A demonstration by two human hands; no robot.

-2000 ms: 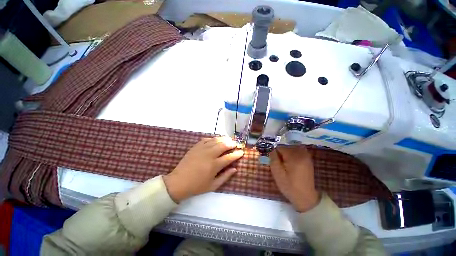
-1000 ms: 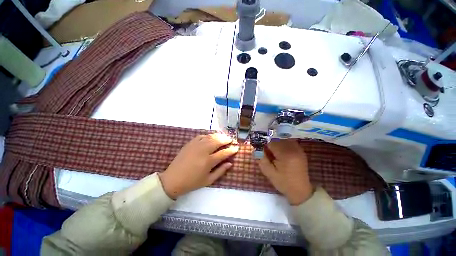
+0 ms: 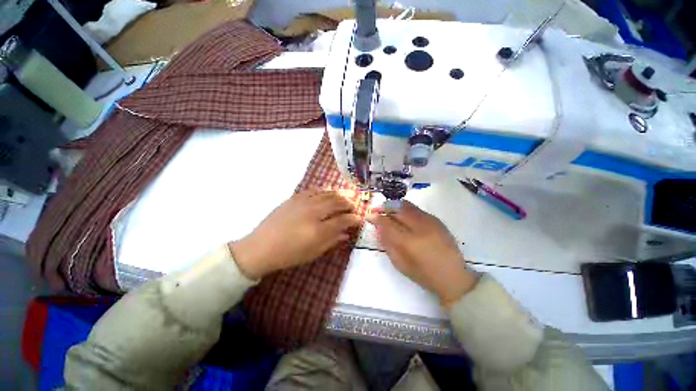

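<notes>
The reddish-brown plaid strip [image 3: 301, 294] passes under the lit presser foot [image 3: 365, 191] and hangs over the table's front edge. Another length of it lies across to the left behind the needle area. My left hand [image 3: 301, 229] presses flat on the strip left of the needle, fingertips near the foot. My right hand [image 3: 418, 246] is at the strip's right edge, just in front of the foot; its fingertips are close together, and whether they pinch the cloth is hard to tell. The white sewing machine head [image 3: 458, 92] stands above.
A layered plaid bundle [image 3: 99, 191] lies on the table's left. Pink-and-blue snips or pens [image 3: 496, 200] lie right of the needle. A smartphone [image 3: 629, 292] lies at the right. A measuring tape [image 3: 389, 328] runs along the front edge. A blue crate [image 3: 72, 336] is below left.
The strip has turned from lying left to right to running towards the front edge, uncovering the snips or pens. Both hands remain by the needle, and the right has shifted slightly left.
</notes>
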